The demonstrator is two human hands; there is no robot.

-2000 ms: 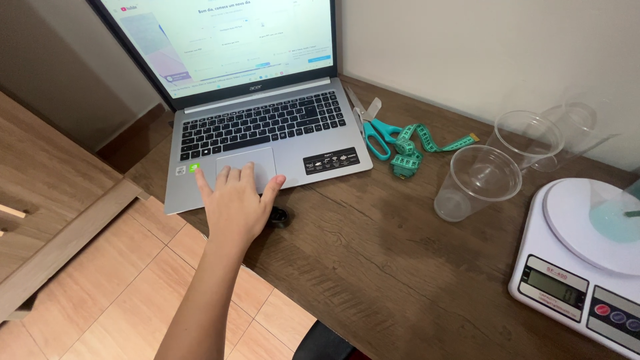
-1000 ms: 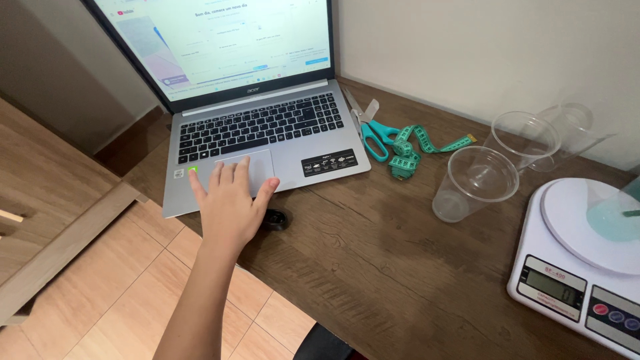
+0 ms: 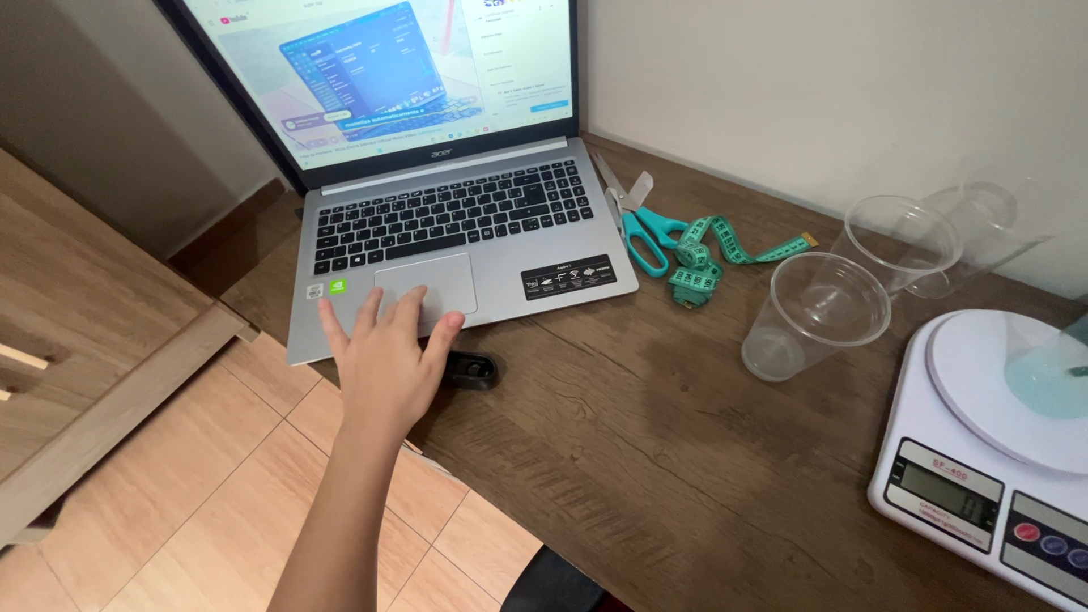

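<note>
My left hand lies palm down over the front edge of an open silver Acer laptop, its fingers spread and holding nothing. The fingertips are at the lower part of the touchpad and the palm rest left of it. The lit laptop screen shows a web page with a picture of a laptop. Close to my thumb, a small black object sits on the wooden table, partly hidden by the hand. My right hand is out of view.
Right of the laptop lie teal-handled scissors and a green tape measure. Clear plastic cups stand near the wall. A white digital kitchen scale is at the far right, bearing a clear container partly in view.
The picture on the laptop screen has changed to a large blue image of a laptop. My left hand has shifted slightly and stays by the touchpad.
</note>
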